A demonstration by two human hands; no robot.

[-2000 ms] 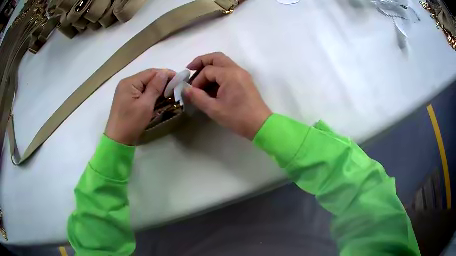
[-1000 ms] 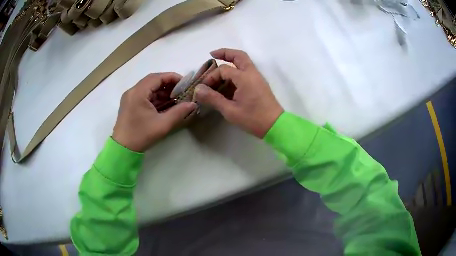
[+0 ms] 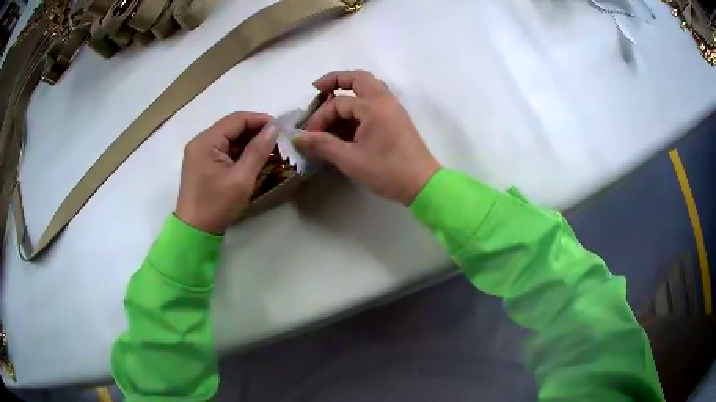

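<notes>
A folded tan strap bundle (image 3: 274,196) is between my hands near the middle of the white table, with gold hardware showing between its layers. A white paper tag (image 3: 289,140) lies across it. My left hand (image 3: 224,169) grips the bundle's near left side and pinches the tag's left part between thumb and finger. My right hand (image 3: 373,137) pinches the tag's right part at the bundle's far right end. The fingers hide much of the tag and bundle.
A long tan strap (image 3: 149,118) curves across the left of the white table (image 3: 502,118). Folded bundles (image 3: 129,23) lie at the far left. White tags (image 3: 624,35) lie far right, with gold hardware (image 3: 701,35) beyond. The floor (image 3: 628,212) has a yellow line.
Since one second ago the bundle has turned so its near side and hardware show again. The white tag is now stretched between both hands' fingertips, and my right hand has shifted slightly left.
</notes>
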